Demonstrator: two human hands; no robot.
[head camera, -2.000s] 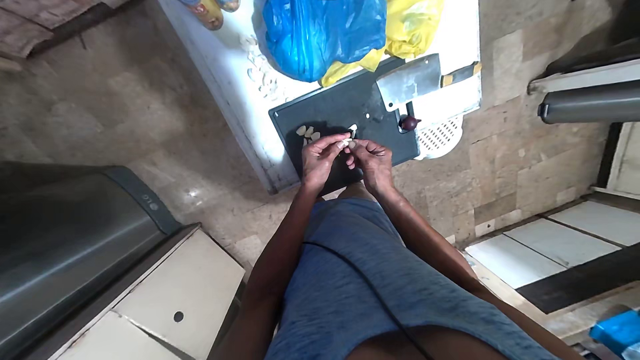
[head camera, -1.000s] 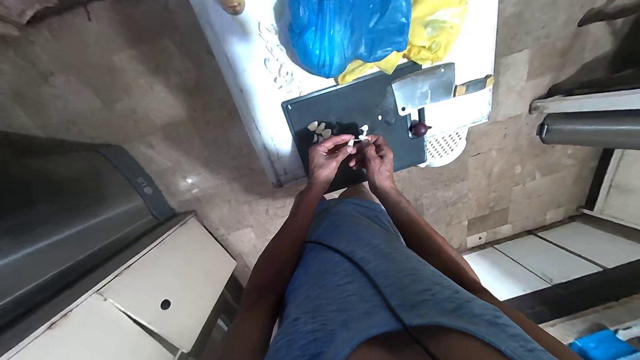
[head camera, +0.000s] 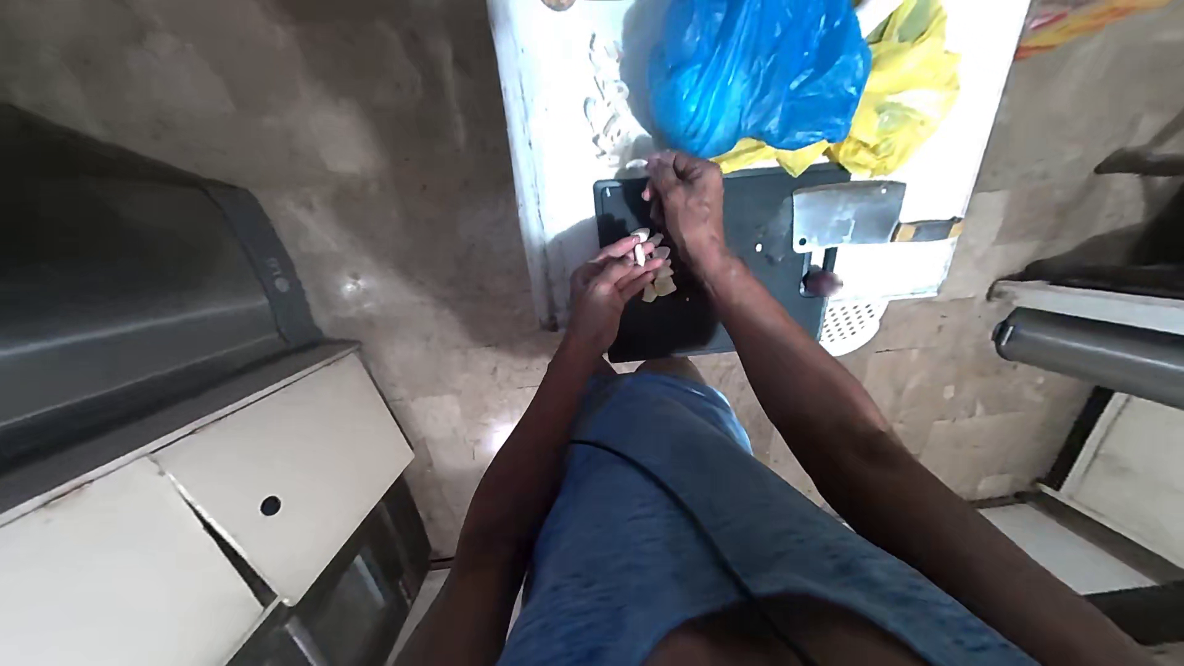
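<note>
My left hand (head camera: 610, 282) holds a peeled garlic clove (head camera: 639, 254) between its fingertips, over the left part of a dark cutting board (head camera: 680, 333). Several pale cloves (head camera: 659, 285) lie on the board beside those fingers. At the board's top left edge is my right hand (head camera: 686, 194), its fingers curled near a pale scrap of peel (head camera: 636, 165); whether it grips anything is hidden. A cleaver (head camera: 846, 215) rests across the board's right side, its handle pointing right. Just below the blade sits a small red onion (head camera: 821, 283).
Peelings (head camera: 608, 106) are scattered on the white table (head camera: 532, 139) at the upper left. A blue plastic bag (head camera: 758, 74) and a yellow one (head camera: 902, 102) stand behind the board. A perforated white plastic piece (head camera: 851, 326) juts out at the right.
My hands, together over the board before, are now apart. My right hand has moved up to the board's far left edge, while my left hand is over the cloves.
</note>
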